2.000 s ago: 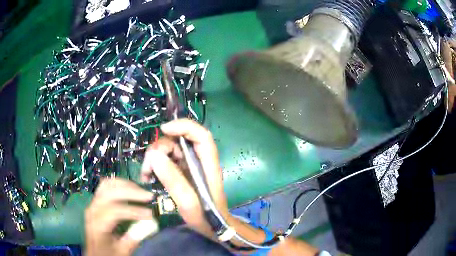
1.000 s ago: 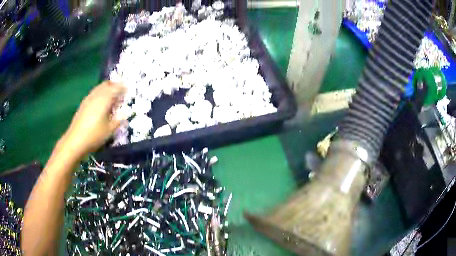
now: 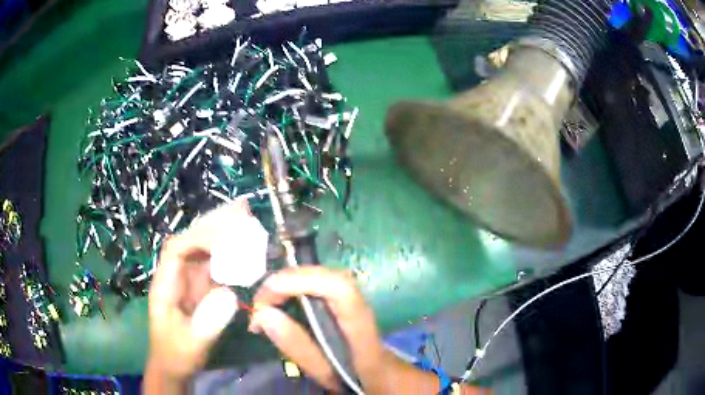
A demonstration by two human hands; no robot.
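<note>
My left hand (image 3: 182, 308) is low at centre-left, shut on a white plastic housing (image 3: 238, 251) between fingers and thumb. A white finger cot (image 3: 215, 312) covers the thumb. My right hand (image 3: 328, 316) is just right of it, with the soldering iron (image 3: 282, 193) lying along it, tip pointing up over the wire pile. A thin red wire (image 3: 246, 307) shows at the right fingertips, between the hands. Whether the right fingers pinch it is too blurred to be sure. The white feed tube (image 3: 533, 284) runs from the iron off to the right. The pile of wire leads (image 3: 178, 146) lies beyond both hands.
The beige fume cone (image 3: 487, 166) stands at right, under its ribbed duct (image 3: 570, 31). The black tray (image 3: 309, 29) of white housings is at the top edge. A dark mat (image 3: 31, 200) with yellow subassemblies is at far left. Black boxes (image 3: 603, 116) are at right.
One second ago my left hand was at the tray's left side and my right hand was out of view. Now both are together at bottom centre, the left with a housing. The view has tilted down.
</note>
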